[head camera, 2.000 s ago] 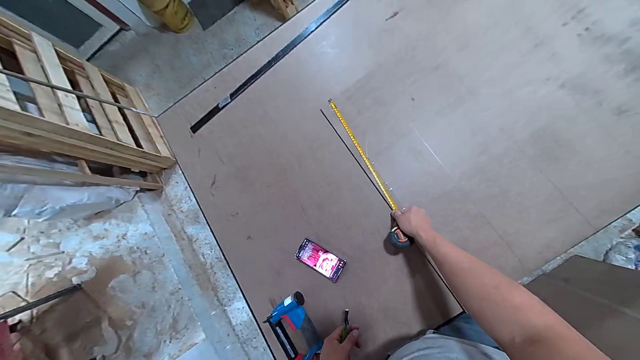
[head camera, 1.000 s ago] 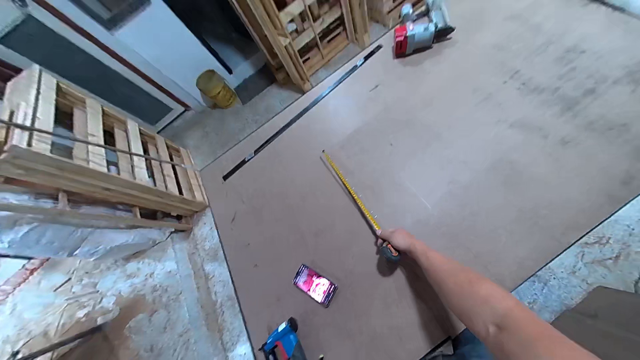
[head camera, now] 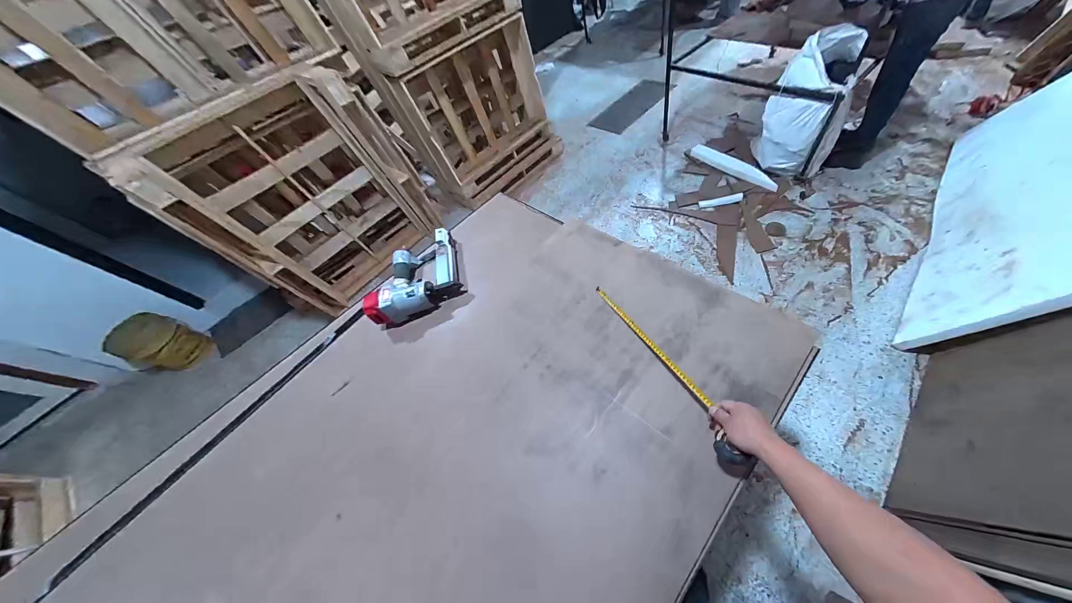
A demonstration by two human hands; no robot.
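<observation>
My right hand (head camera: 741, 425) grips a tape measure near the right edge of a large brown board (head camera: 435, 444). The dark tape case (head camera: 734, 457) hangs just below my fingers, close to the board's edge. The yellow blade (head camera: 656, 349) runs out from the hand up and to the left over the board. A red and grey nail gun (head camera: 412, 283) lies at the board's far left side. Along the left edge lies a long dark metal strip (head camera: 201, 456). My left hand is outside the view.
Wooden pallets (head camera: 293, 197) stand beyond the board's far left edge. Offcuts (head camera: 729, 205) litter the floor beside a metal frame and a white sack (head camera: 808, 100), where a person's leg (head camera: 900, 79) shows. A white panel (head camera: 1005, 218) and brown sheets (head camera: 988, 427) are at right.
The view has swung strongly toward the far end of the board. My right hand has carried the extended tape to the board's right edge. The phone and blue tool have left view.
</observation>
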